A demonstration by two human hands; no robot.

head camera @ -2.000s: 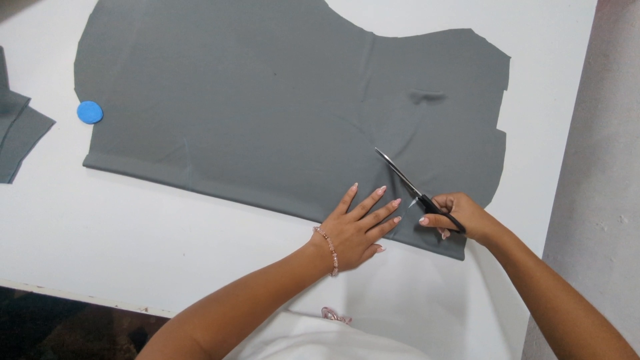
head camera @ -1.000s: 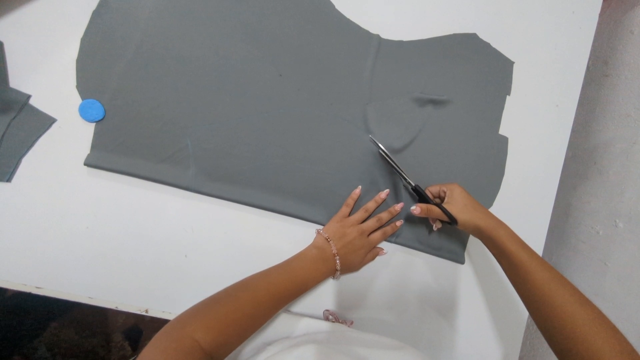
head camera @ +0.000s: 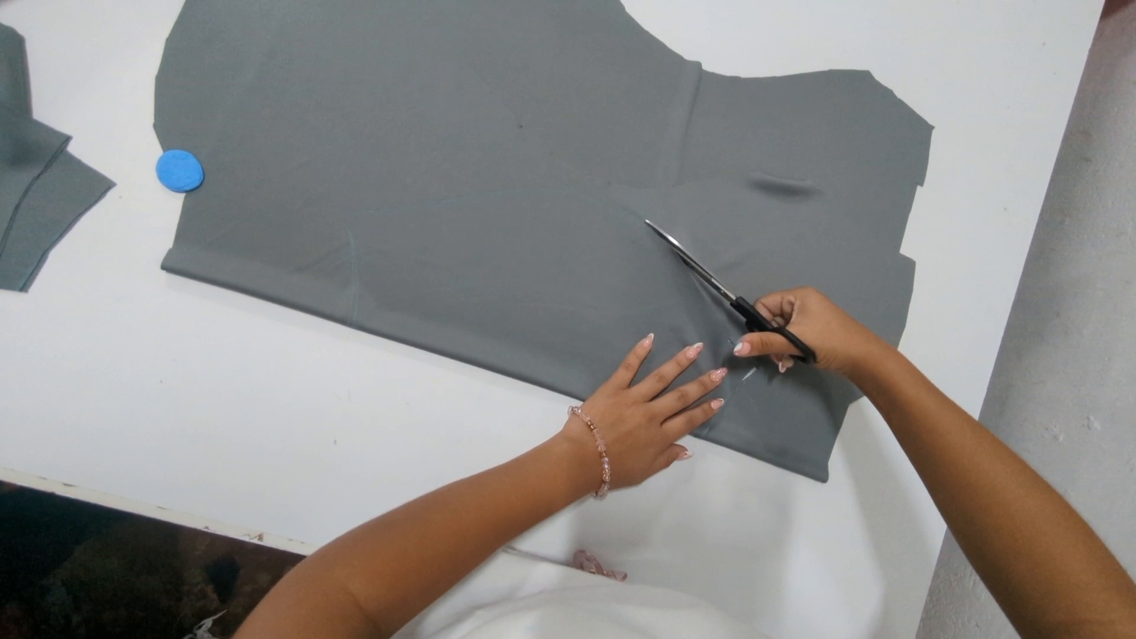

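Observation:
A large piece of grey fabric (head camera: 444, 177) lies on a white table, its folded edge toward me. My left hand (head camera: 643, 413) rests flat with fingers spread over that near edge and grips nothing. To its right, my right hand (head camera: 799, 333) holds scissors (head camera: 697, 266) by their black handles; the blades look closed and point up and left over the fabric. A faint chalk-like line runs near the blade tip. Between the hands, a small whitish mark or pin shows on the fabric; which one, I cannot tell. A blue disc (head camera: 180, 170) sits on the fabric's left edge.
More grey fabric pieces (head camera: 40, 195) lie overlapped at the far left of the white table (head camera: 266, 399). The table's near edge runs along the lower left, and its right edge borders a grey surface (head camera: 1065, 355).
The scissors' blades, slightly apart a second ago, now look closed. My left hand has stayed in about the same place on the fabric.

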